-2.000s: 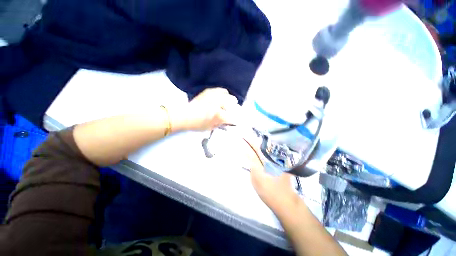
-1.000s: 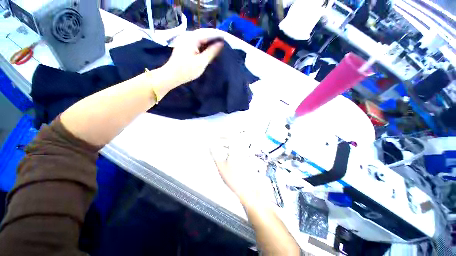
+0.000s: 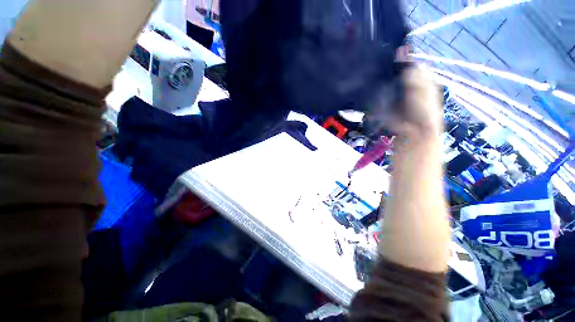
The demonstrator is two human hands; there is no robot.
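Observation:
A large dark navy garment (image 3: 309, 56) hangs raised in front of me at the top centre, blurred. More navy cloth (image 3: 170, 135) lies over the far left part of the white table. My right hand (image 3: 419, 94) is raised at the upper right, blurred, and grips the garment's right edge. My left forearm rises at the upper left; my left hand is cut off by the top edge of the picture. The sewing machine (image 3: 359, 192) stands beyond the table's near edge, small and partly hidden by my right forearm.
The white table (image 3: 252, 182) has a ridged grey edge. A pink thread cone (image 3: 373, 153) stands by the machine. A grey-white unit with a round vent (image 3: 180, 75) is at the back left. A blue crate (image 3: 123, 192) is at the left. A blue lettered bag (image 3: 511, 220) is at the right.
Both arms have risen from the table. The navy garment has been lifted up in front of me, and my right hand has taken hold of it. The view has tilted up.

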